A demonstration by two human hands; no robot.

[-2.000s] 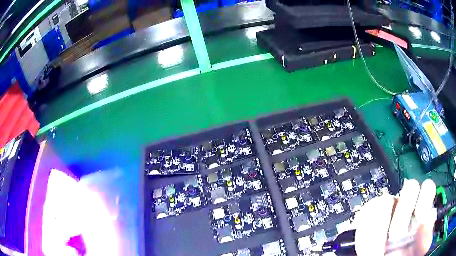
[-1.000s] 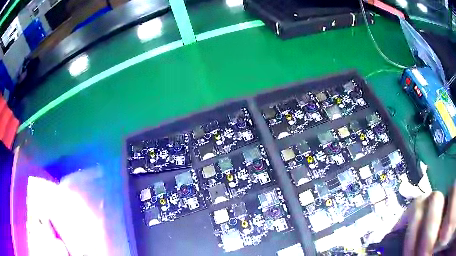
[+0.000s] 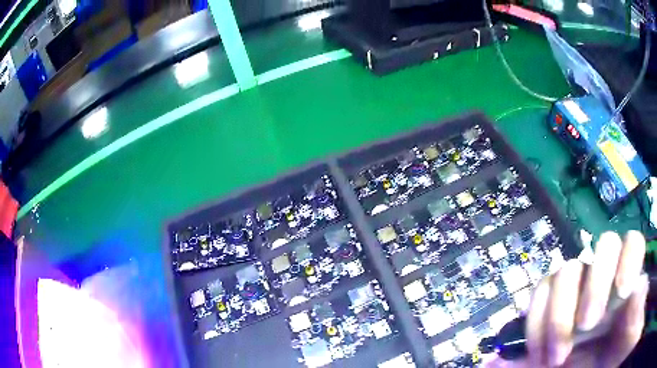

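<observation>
A wide black component tray lies on the green mat, cut off by the lower edge. Its two blocks of pockets hold many dark circuit-board assemblies with silver squares and yellow dots. One pocket at the lower left of the left block shows bare black. My right hand, at the lower right, is closed around a dark hand tool over the tray's lower right part. The tool's tip is blurred near a board. My left hand is not in view.
A blue controller box with a red display stands at the right, with a clear plastic sheet behind it. A translucent hose hangs there. Black stacked trays stand at the back. A green post rises before the conveyor. White-purple glare fills the lower left.
Since one second ago the view has shifted, and my right hand has moved back into fuller view with the dark tool visible over the lower right boards. The tray looks unchanged.
</observation>
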